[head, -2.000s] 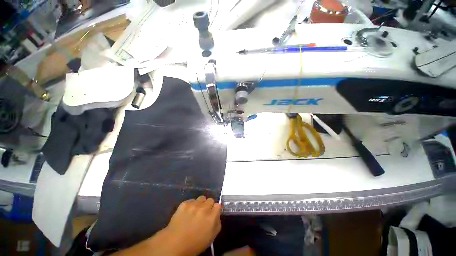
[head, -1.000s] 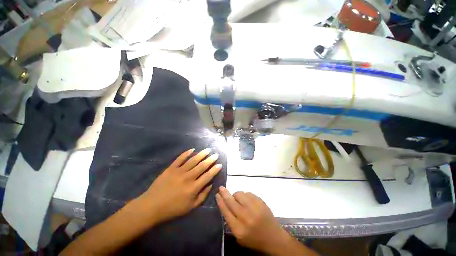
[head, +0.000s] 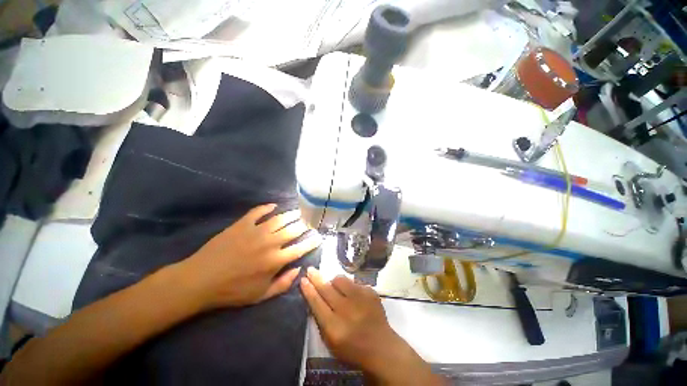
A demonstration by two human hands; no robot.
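Observation:
The dark garment panel [head: 173,181] lies left of the needle area of the white sewing machine [head: 429,136], its right edge under the lit machine end. Pale chalk-like lines cross it. My left hand [head: 252,260] lies flat on the panel, fingers spread, fingertips by the bright needle area. My right hand [head: 350,317] is just below, its fingertips on the panel's right edge, near my left hand's fingers. The needle and presser foot are lost in glare and behind the machine end.
Yellow-handled scissors [head: 450,280] and a black-handled tool [head: 527,310] lie right of the needle area. Pens [head: 557,181] lie on the machine head. An orange-red lidded jar [head: 546,75] stands behind. A white cut piece [head: 75,75] and dark cloth pieces [head: 38,170] are at left.
Both hands came onto the panel, then moved up and left in view with its edge. The panel's upper part is now more creased. The view has shifted and tilted.

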